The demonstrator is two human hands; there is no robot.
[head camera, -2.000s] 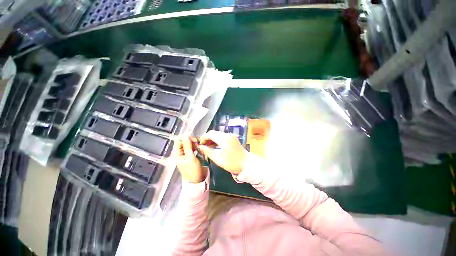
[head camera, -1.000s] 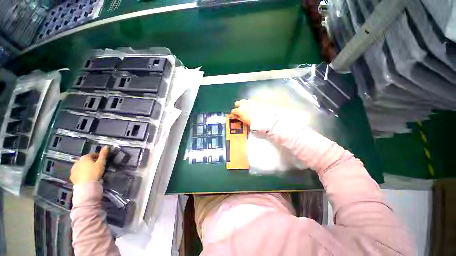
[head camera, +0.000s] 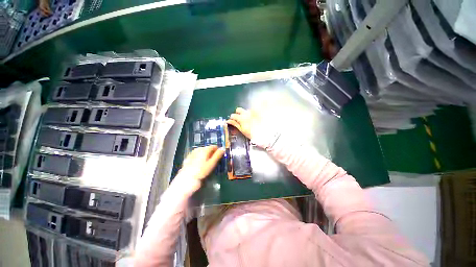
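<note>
A black plastic housing (head camera: 240, 154) lies lengthwise in the orange jig (head camera: 229, 169), whose orange edge shows around it. My right hand (head camera: 243, 124) is at the jig's far end, its fingers curled over that end. My left hand (head camera: 202, 160) is beside the jig's left edge, fingertips close together near the housing; whether they hold anything is hidden. The sticker sheet (head camera: 207, 134) lies flat left of the jig, partly under my left hand. The blister tray (head camera: 109, 166) at the left holds two columns of black housings, with one pocket empty in the right column.
White interleaf sheets (head camera: 180, 99) stick out beside the tray. A clear film pile (head camera: 292, 128) lies right of the jig, a dark glossy part (head camera: 334, 88) behind it. Stacked grey trays (head camera: 389, 68) stand at right, a bagged tray (head camera: 14, 130) at far left. Another person's hand (head camera: 45, 7) shows top left.
My left hand has moved right from the tray to the jig. A housing now lies in the jig, which was empty, and a tray pocket is bare. My right hand stays at the jig's far end.
</note>
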